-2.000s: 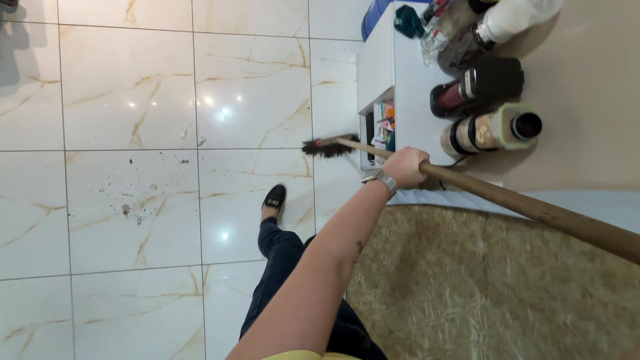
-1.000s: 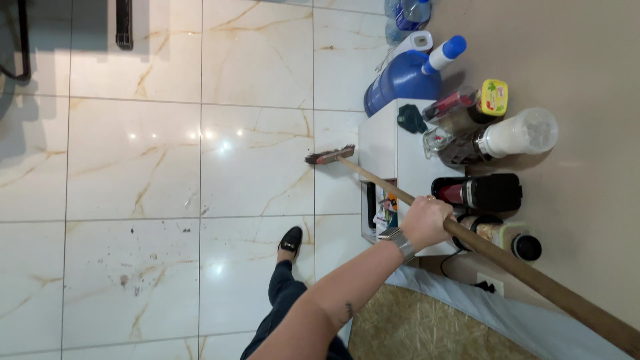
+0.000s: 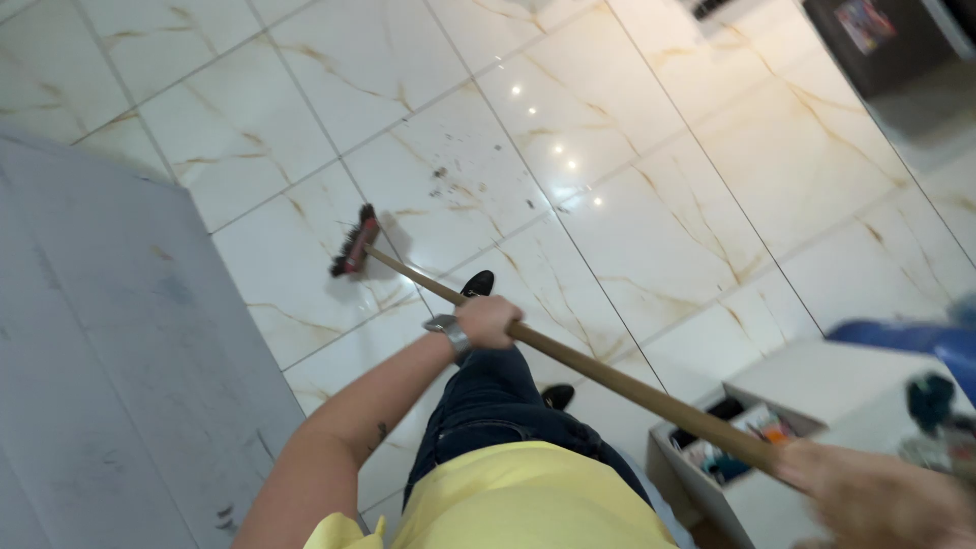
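A broom with a long wooden handle [image 3: 625,383] runs from the lower right toward the upper left. My left hand [image 3: 488,322], with a watch on its wrist, grips the handle near its middle, in front of my legs. At the lower right, blurred, my right hand [image 3: 877,488] is closed around the handle's upper part. The broom's red head with dark bristles [image 3: 357,240] is over the tiles, left of my shoes; whether it touches them I cannot tell. Small dark debris [image 3: 450,179] lies scattered on the white tiled floor [image 3: 427,46], right of the broom head.
A grey panel-like surface [image 3: 114,320] fills the left side. At the lower right stands a white cabinet [image 3: 793,381] with an open drawer of small items [image 3: 732,442]; a blue container [image 3: 900,335] is beside it. A dark piece of furniture [image 3: 877,46] stands at the upper right.
The view has turned widely. The broom head has gone from beside the cabinet to the floor on the other side of the debris. My right hand has come into view on the handle.
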